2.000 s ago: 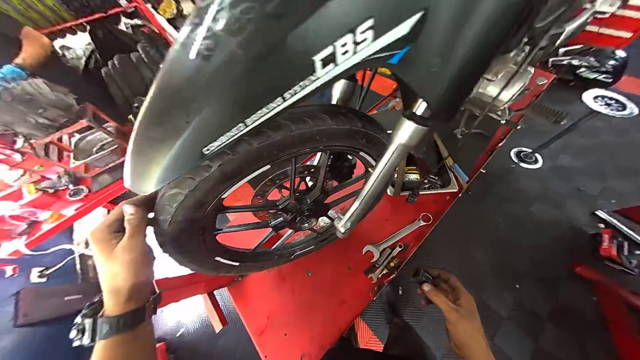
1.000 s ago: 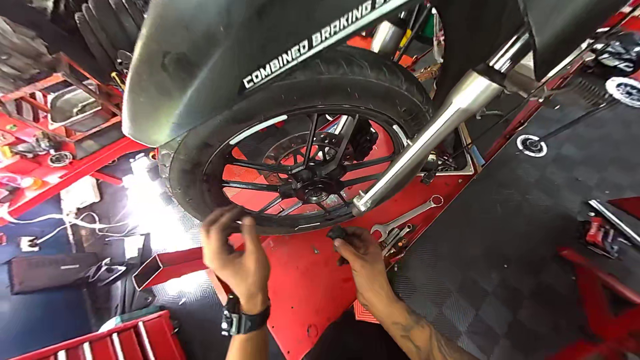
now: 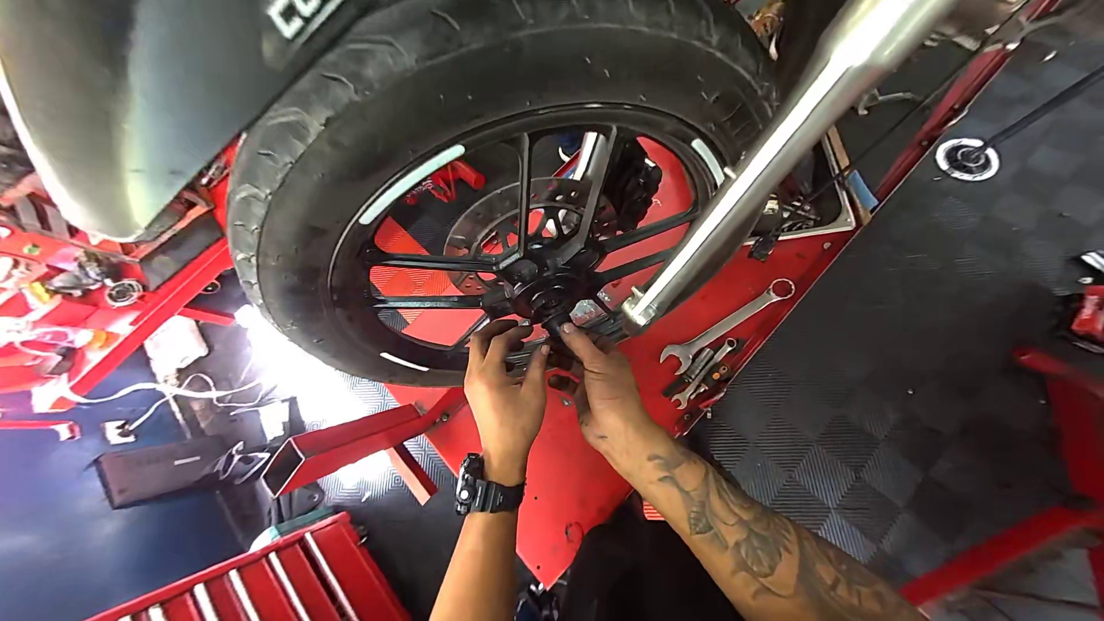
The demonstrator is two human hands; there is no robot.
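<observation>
A motorcycle's front wheel (image 3: 302,259) with black spokes fills the upper middle, its brake disc (image 3: 483,220) showing behind them. My right hand (image 3: 599,379) holds a small black cylindrical part (image 3: 556,328) against the wheel hub (image 3: 548,289). Just left of it, my left hand (image 3: 507,379) has its fingers bent and its thumb near that part; whether it touches the part is hidden. The silver fork leg (image 3: 759,164) slopes down to the right of the hub, its lower end close to my right fingers.
On the red lift platform (image 3: 552,483) lie a combination wrench (image 3: 729,326) and several smaller tools (image 3: 703,371). A red square tube (image 3: 345,444) juts out at left, above a red slatted panel (image 3: 250,586). The fender (image 3: 112,112) overhangs the upper left.
Both hands have come up to the wheel hub, the right one bringing the small black part from beside the platform's edge. The view has moved closer to the wheel.
</observation>
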